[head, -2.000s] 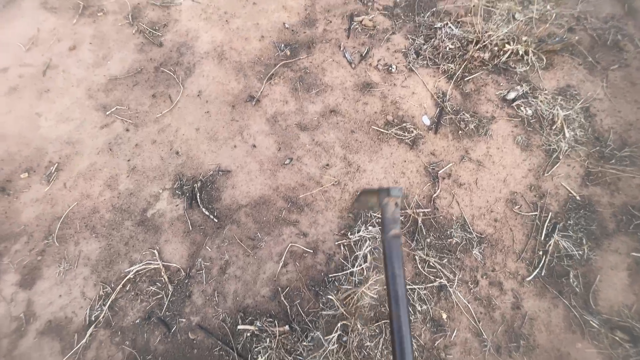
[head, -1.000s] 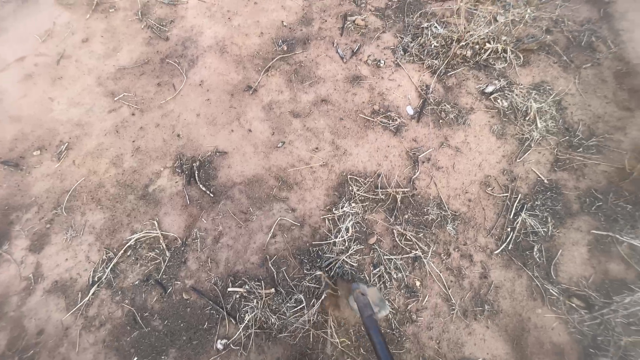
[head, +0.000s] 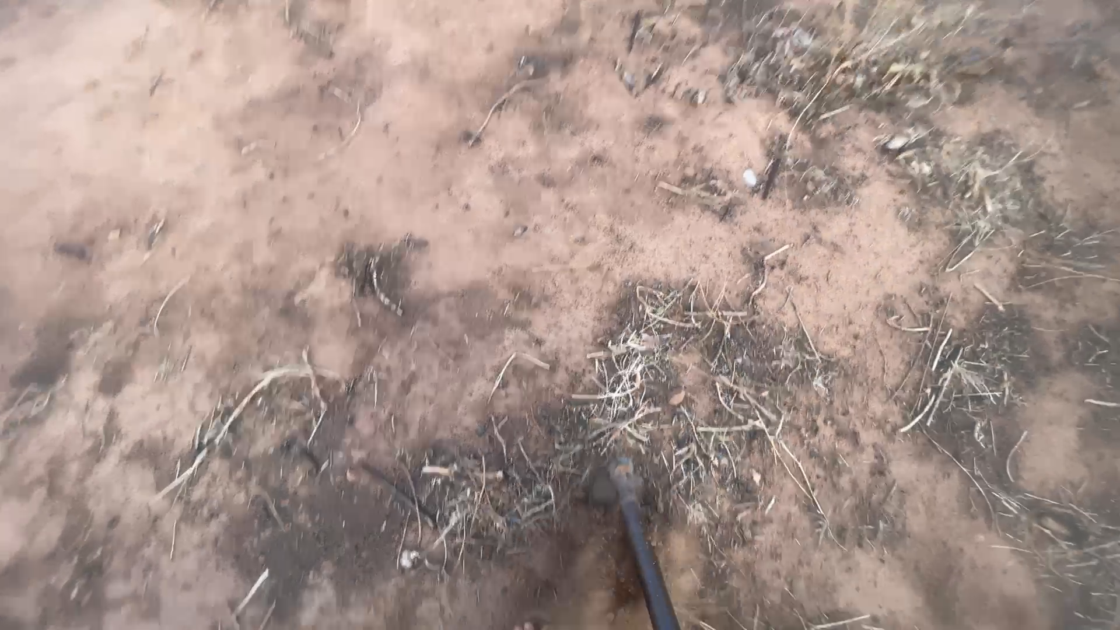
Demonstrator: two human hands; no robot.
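Neither of my hands can be made out in the head view. A long-handled tool, seemingly a hoe, reaches in from the bottom edge; its dark handle (head: pixel 646 560) slants up and slightly left. The tool's head (head: pixel 612 481) is down at the soil, at the lower edge of a patch of dry, pale uprooted stalks (head: pixel 639 376). Its blade is blurred and partly hidden. Another clump of dry stems (head: pixel 490 499) lies just left of the head. The grip end of the handle is outside the view.
Reddish bare soil (head: pixel 560 219) surrounds the tool. A larger heap of dry grass (head: pixel 857 61) is at the upper right, more dry tufts (head: pixel 958 376) lie on the right, and a curved dry branch (head: pixel 236 411) rests at the left. A small white object (head: pixel 750 178) lies above the stalks.
The tool's head was higher in view two seconds ago, above the stalk patch. It then came down to the patch's lower edge, and its handle now shows more than one second ago.
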